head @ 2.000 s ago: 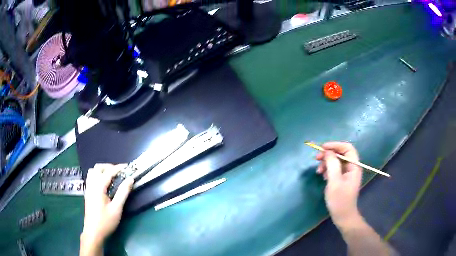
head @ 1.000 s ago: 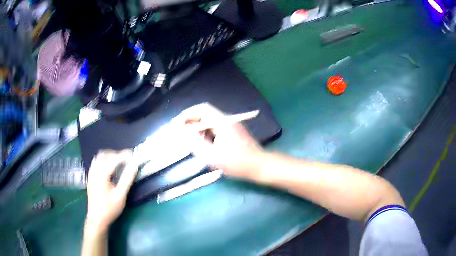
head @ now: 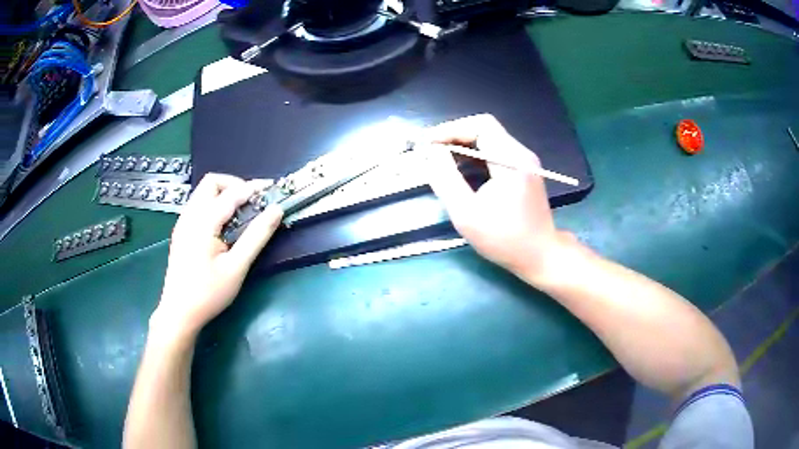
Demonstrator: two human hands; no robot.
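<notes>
My left hand (head: 215,245) grips the near end of a narrow metal strip fixture (head: 307,178) with small round parts along it. The strip lies slanted over the front of the black base plate (head: 254,114), and its far part glares white under the lamp. My right hand (head: 499,193) holds a thin pale stick (head: 554,176) like a pen, above the strip's far end. The stick's tip is lost in the glare near the fingers. A second pale strip (head: 377,186) lies just in front of the held one, partly behind my right hand.
The microscope's ring light (head: 350,53) is above the base. A loose pale strip (head: 394,252) lies at the base's front edge. More strip fixtures lie left (head: 144,180), (head: 92,238), (head: 44,364) and far right (head: 717,52). An orange-red round dish (head: 689,137) is at right.
My right hand has come from the right side of the mat to the strip with the stick. My left hand still grips the strip. The view has shifted down and left.
</notes>
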